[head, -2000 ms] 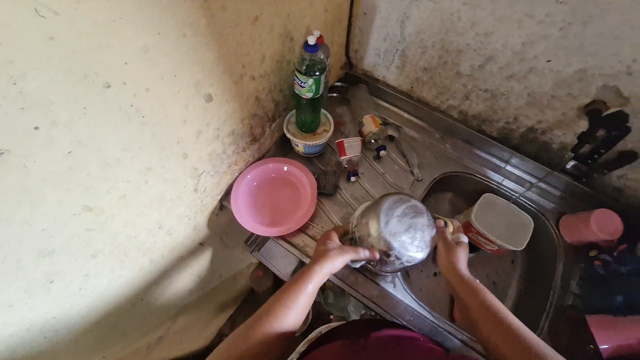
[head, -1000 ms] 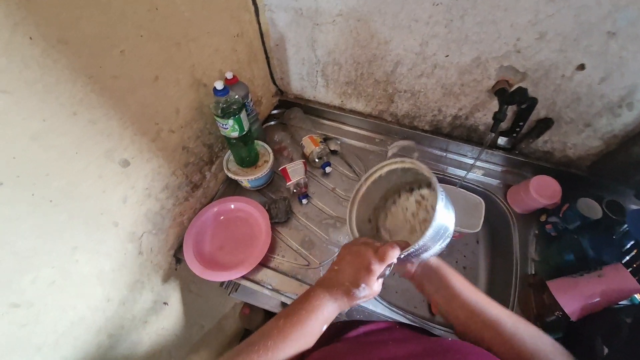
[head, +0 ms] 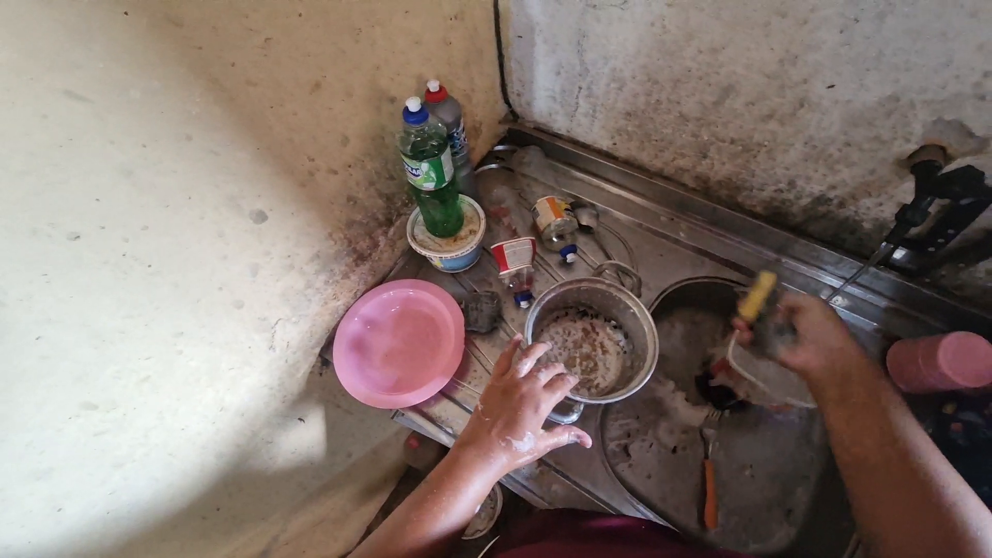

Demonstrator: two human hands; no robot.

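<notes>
An aluminium pot with soapy, dark-flecked residue inside stands upright on the ribbed drainboard, at the left edge of the sink basin. My left hand, soap on its skin, has its fingers spread over the pot's near left rim and grips nothing. Above the basin, my right hand holds a yellow and dark scouring sponge, blurred by motion. Partly behind that hand lies a translucent plastic tub in the basin. A fork with an orange handle rests on the basin floor.
A pink plastic bowl sits left of the pot. Behind it, a green dish soap bottle stands on a lidded tub. Two small bottles lie on the drainboard. A black tap and pink cup are at right.
The pot, held tilted in my hands a second ago, now stands on the drainboard. My right hand has left it and has the sponge over the basin. My left hand's fingers have spread.
</notes>
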